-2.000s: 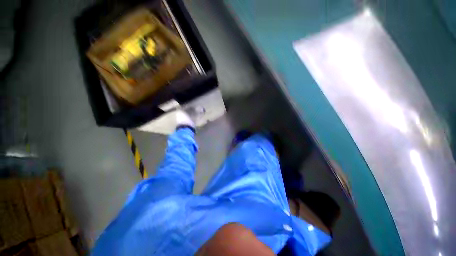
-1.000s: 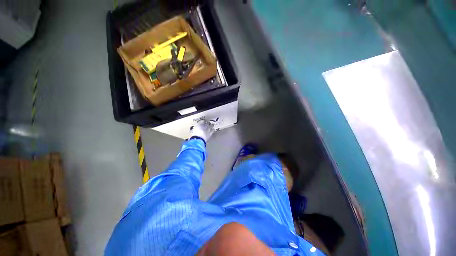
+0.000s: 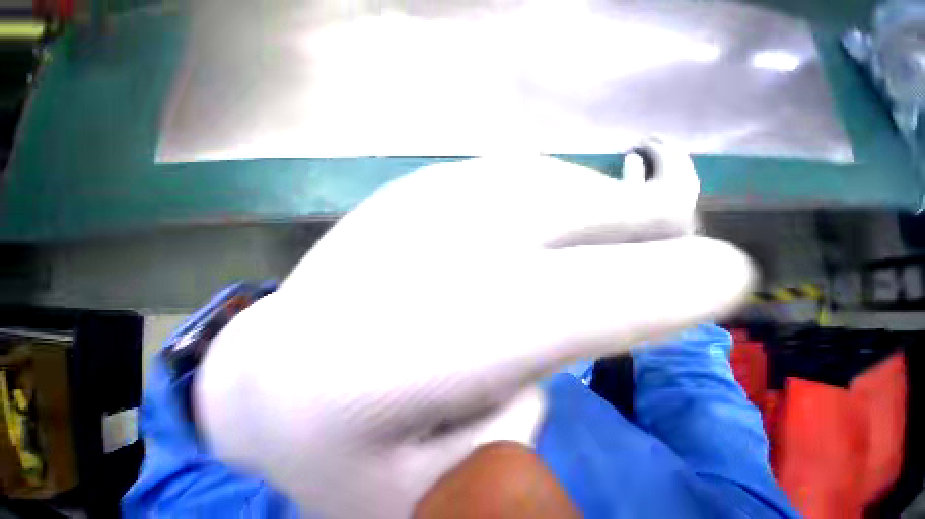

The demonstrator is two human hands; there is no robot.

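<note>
My left hand (image 3: 456,294), in a white knitted glove, is large, blurred and very close to the camera, with its fingers pointing right. What its palm side touches is hidden. A smaller white gloved part (image 3: 671,188) with a dark spot shows above its fingertips; I cannot tell which hand it belongs to. My right sleeve rises behind the fingers, and my right hand cannot be made out clearly. The shiny metal sheet (image 3: 406,112) lies flat on the green bench (image 3: 91,188) behind the hand.
At the lower left is a black bin (image 3: 114,370) with a brown cardboard box (image 3: 56,405) holding yellow items. Red pads (image 3: 827,436) stand at the lower right, by dark containers. Clear plastic wrapping (image 3: 903,51) lies at the bench's right end.
The view has turned from the floor and bin to the bench. The gloved hand has left the bin's white front and is now raised close before the camera. The bin now shows at lower left.
</note>
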